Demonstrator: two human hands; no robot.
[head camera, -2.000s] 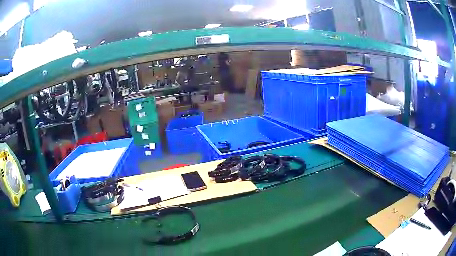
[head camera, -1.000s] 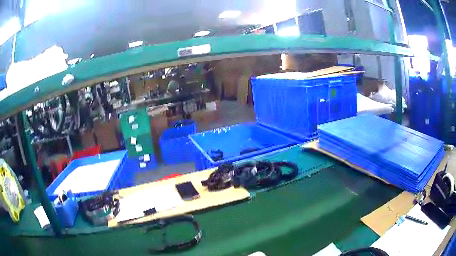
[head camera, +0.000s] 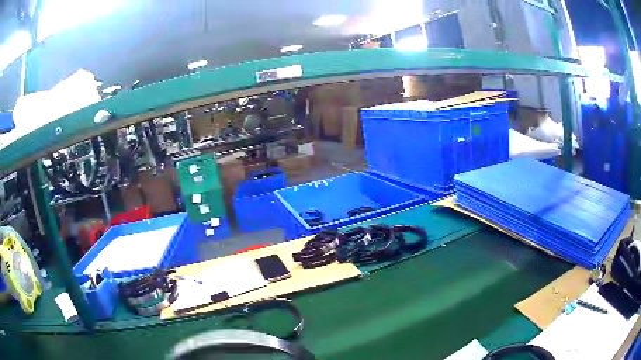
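Observation:
A headband with a pale, shiny band (head camera: 235, 341) shows at the bottom edge, blurred and cut off by the edge. Just behind it, a thin black headband (head camera: 301, 320) lies on the green bench surface (head camera: 422, 302). Part of another black headband (head camera: 519, 349) shows at the bottom right, beside the white record sheet (head camera: 580, 337). Neither my left hand nor my right hand is in the picture, so what holds the shiny headband, if anything, cannot be seen.
A tan board (head camera: 337, 274) across the bench bears a headband pile (head camera: 372, 243), papers (head camera: 225, 283) and a smartphone (head camera: 272, 266). Blue corrugated sheets (head camera: 541, 204) are stacked at right. A yellow fan (head camera: 20, 271) stands left. Blue bins (head camera: 351, 200) and a green rail (head camera: 351, 67) lie beyond.
The shiny headband has come into view at the bottom edge. The black headband on the bench appears slightly further right in the picture. The view has shifted slightly.

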